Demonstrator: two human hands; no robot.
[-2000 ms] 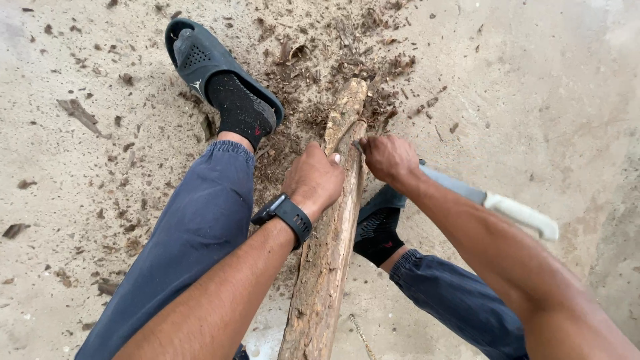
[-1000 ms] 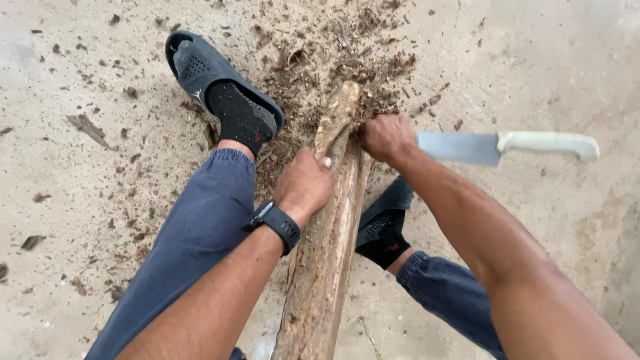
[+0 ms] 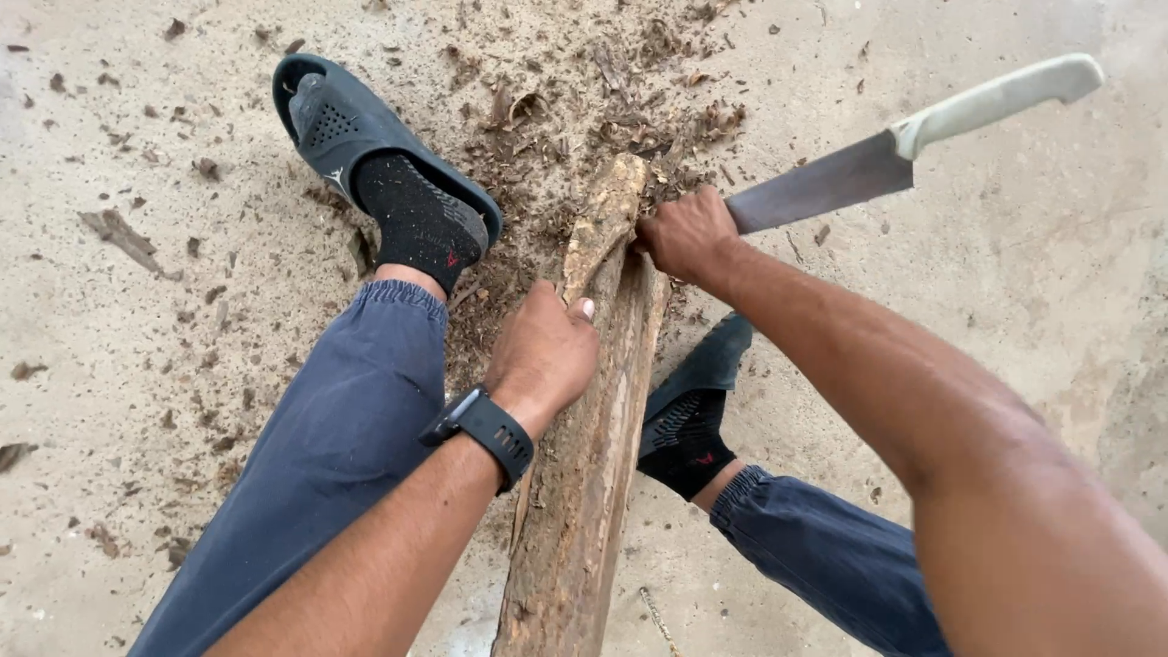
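A rough, split wooden log (image 3: 584, 511) runs up from the bottom edge between my feet, its knobby end near the middle. My left hand (image 3: 545, 351), with a black watch on the wrist, grips the left side of the log, thumb on top. At the log's right side, close to the knobby end, my right hand (image 3: 686, 235) is closed around the far end of a knife's broad steel blade (image 3: 821, 182). The white handle (image 3: 1004, 100) points away to the upper right. My right fingertips, and how they meet the blade and wood, are hidden.
Bark chips and wood shavings (image 3: 520, 109) litter the concrete floor (image 3: 1031, 301). My left foot, in a dark slide (image 3: 383, 137) and black sock, stands left of the log. The other foot (image 3: 698, 401) is at its right. A larger bark piece (image 3: 120, 235) lies farther left.
The knife handle has swung upward, from pointing down to the right, through about level, to the upper right. Both hands have stayed at the log.
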